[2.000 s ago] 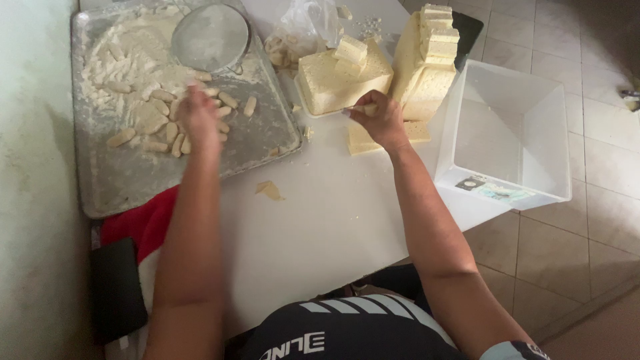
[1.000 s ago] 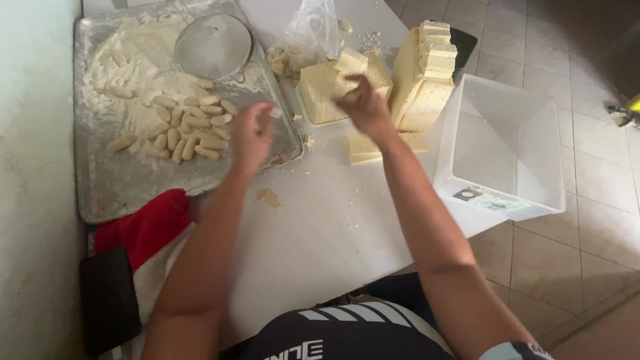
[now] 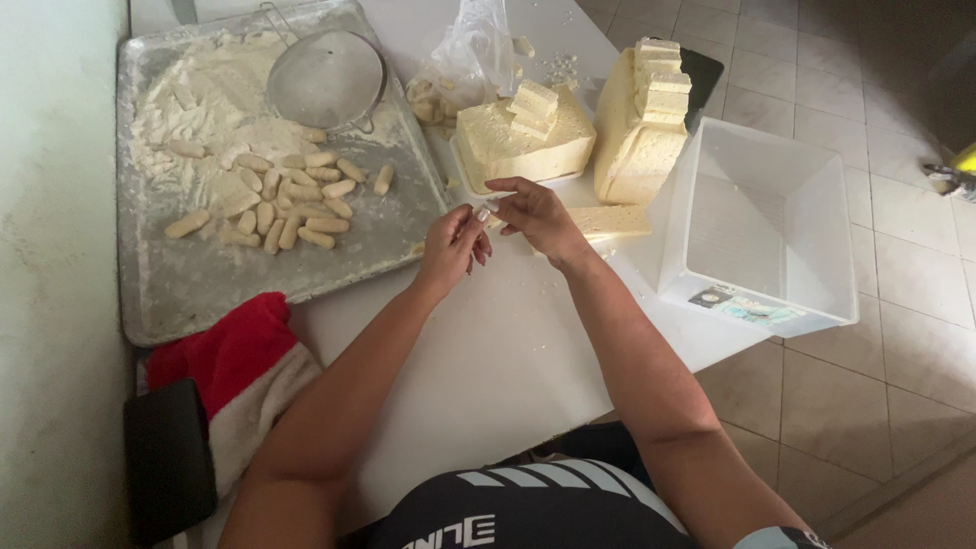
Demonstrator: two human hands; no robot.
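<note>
My left hand [image 3: 457, 248] and my right hand [image 3: 531, 217] meet fingertip to fingertip just in front of a pale cheese block [image 3: 526, 137]. Something small and pale shows between the fingertips; whether it is dough, cheese or only nails I cannot tell. Several cut cheese sticks [image 3: 534, 107] lie on that block. A taller cheese block [image 3: 633, 145] stands to its right, with more sticks [image 3: 665, 80] on top. Beside my right wrist lies a flat cheese slab [image 3: 610, 221]. To the left, floured dough-wrapped sticks [image 3: 305, 202] are heaped on a metal baking tray [image 3: 351, 267].
A mesh sieve [image 3: 326, 80] rests on the tray beside loose flour [image 3: 191, 114]. Behind my hands is a clear plastic bag [image 3: 476, 57] near dough pieces. A translucent plastic bin [image 3: 762, 221] stands at the table's right edge. Red-and-white cloth [image 3: 229, 343] and a dark flat object [image 3: 169, 457] lie front left.
My left hand was over the heap on the tray, then moved right, off it. My right hand was at the cheese block and has come down to meet my left hand over the table.
</note>
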